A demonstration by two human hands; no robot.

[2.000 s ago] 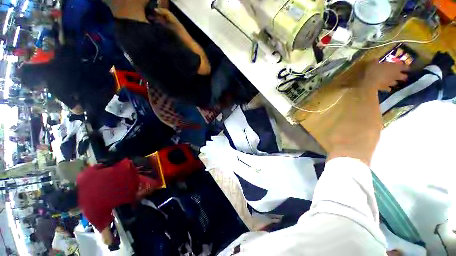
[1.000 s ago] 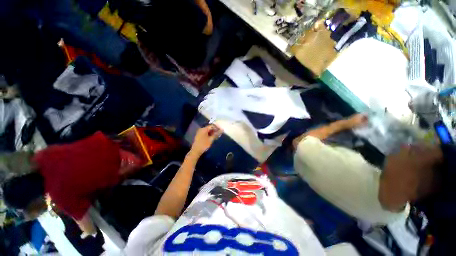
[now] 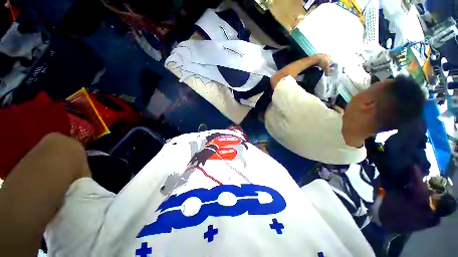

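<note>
Black-and-white panels (image 3: 221, 60) lie in a loose pile on a low cream board (image 3: 218, 103), in the upper middle of the head view. Their white parts are large, with a wavy left edge. My bent left arm shows at the lower left edge, but the hand is outside the picture. My right hand is not in view; only my white shirt shows on that side.
A person in a cream shirt (image 3: 306, 120) sits right of the pile, one arm over the sewing table (image 3: 306, 45). A person in a red sleeve (image 3: 32, 133) is at left, beside a red stool (image 3: 113, 113). Dark baskets (image 3: 45, 75) hold cloth.
The view has swung from the sewing table down to my shirt and the floor. My left hand, open near the pile a second ago, has left the picture at lower left.
</note>
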